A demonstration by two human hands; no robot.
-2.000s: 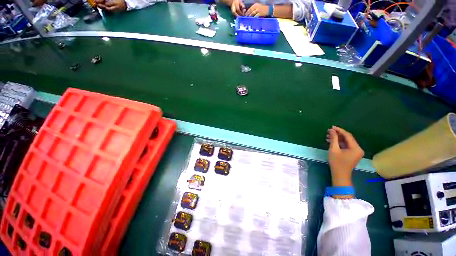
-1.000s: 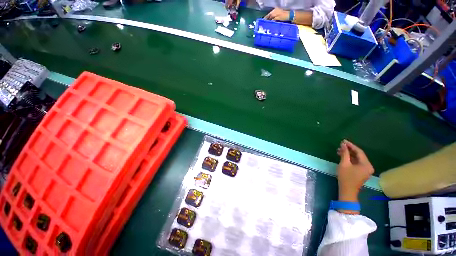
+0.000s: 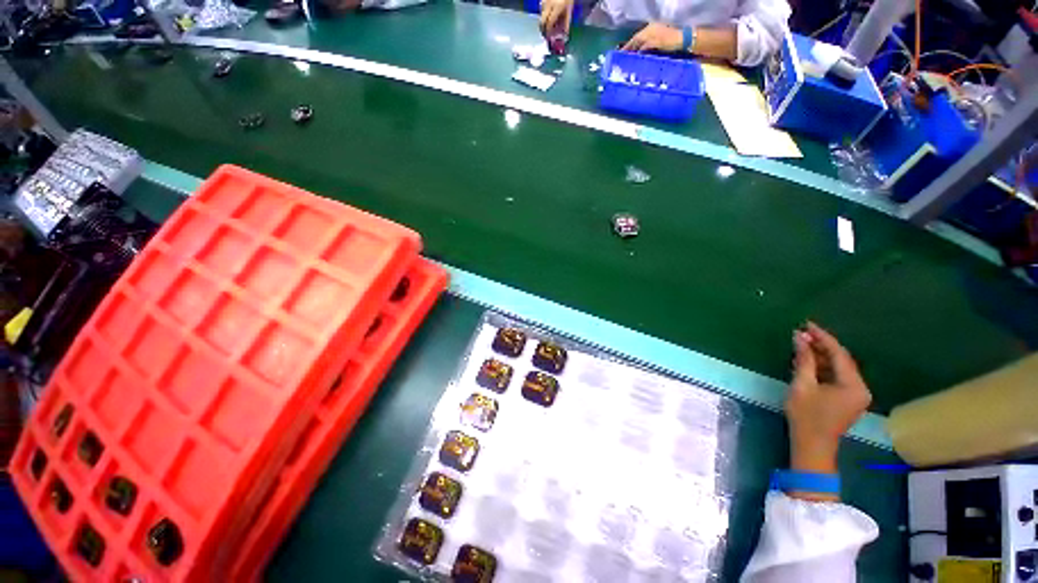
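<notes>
My right hand [image 3: 828, 393], bare with a blue wrist band, is raised over the near edge of the green belt, right of the blister tray. Its thumb and fingertips are close together; whether something small is between them cannot be told. My left hand is not in view. The blister tray [image 3: 603, 478] holds dark square modules with gold marks [image 3: 460, 451] down its left side and two more in a second column at the top. One unit [image 3: 479, 411] in the left column looks paler. Stacked orange-red trays [image 3: 245, 298] lie tilted at left, with dark units in some pockets.
The green belt [image 3: 455, 171] carries a small round part [image 3: 625, 224] and a white strip [image 3: 845, 235]. Across it are a person's hands, a blue bin [image 3: 651, 85] and a blue box [image 3: 825, 91]. A yellow roll [image 3: 968, 416] and white dispenser [image 3: 971, 524] stand at right.
The whole view has shifted, so trays and belt parts appear further right. My right hand keeps its pinched pose beside the blister tray. The modules in the tray look unchanged.
</notes>
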